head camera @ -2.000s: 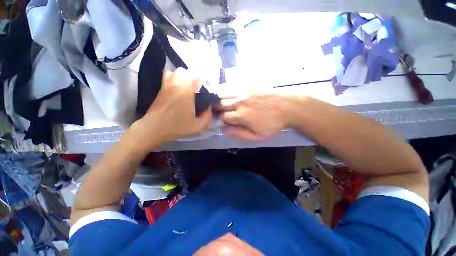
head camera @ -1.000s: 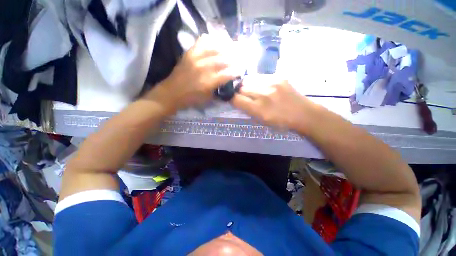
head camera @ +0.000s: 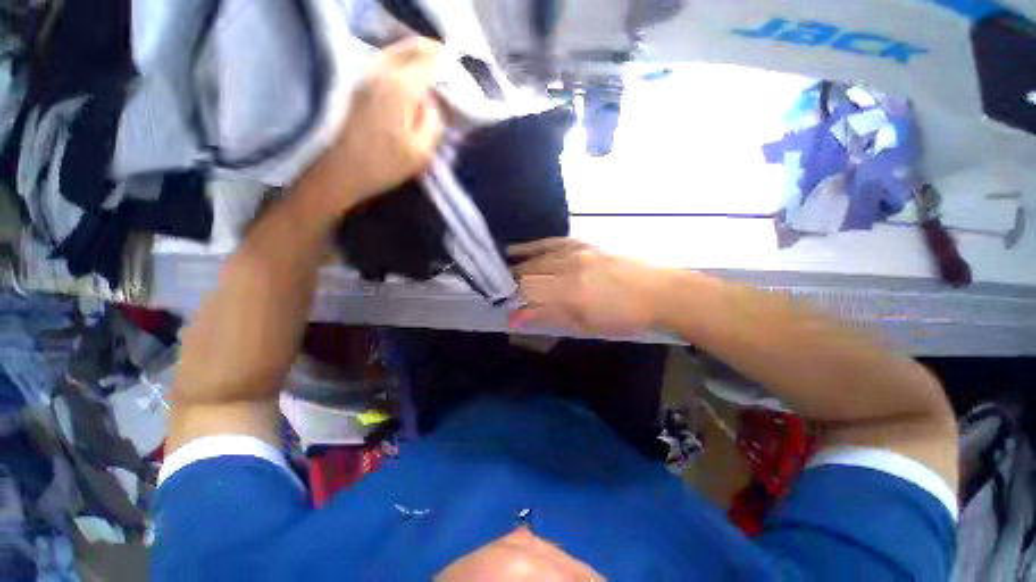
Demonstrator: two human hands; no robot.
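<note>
My left hand [head camera: 392, 119] holds pale and black fabric left of the machine head, slightly blurred. My right hand [head camera: 579, 287] pinches the lower end of a pale grey strip with dark lines [head camera: 468, 227] near the table's front edge. The strip runs up towards my left hand. A black fabric panel [head camera: 511, 176] lies spread between my hands, just left of the needle area. The bulky pale grey garment [head camera: 256, 85] is heaped at upper left. The white sewing machine with JACK lettering [head camera: 784, 43] stands above; glare hides its needle.
Lilac and white scraps [head camera: 852, 165] lie right of the needle. A tool with a dark red handle [head camera: 943, 252] lies right of them. The ruler-marked table edge [head camera: 818, 305] runs across the front. Dark and grey cloth hangs at far left. Red crates [head camera: 773, 455] stand below the table.
My left hand has moved up and left, and the black panel now shows spread out. My right hand has moved slightly down to the strip's end. The view has shifted slightly.
</note>
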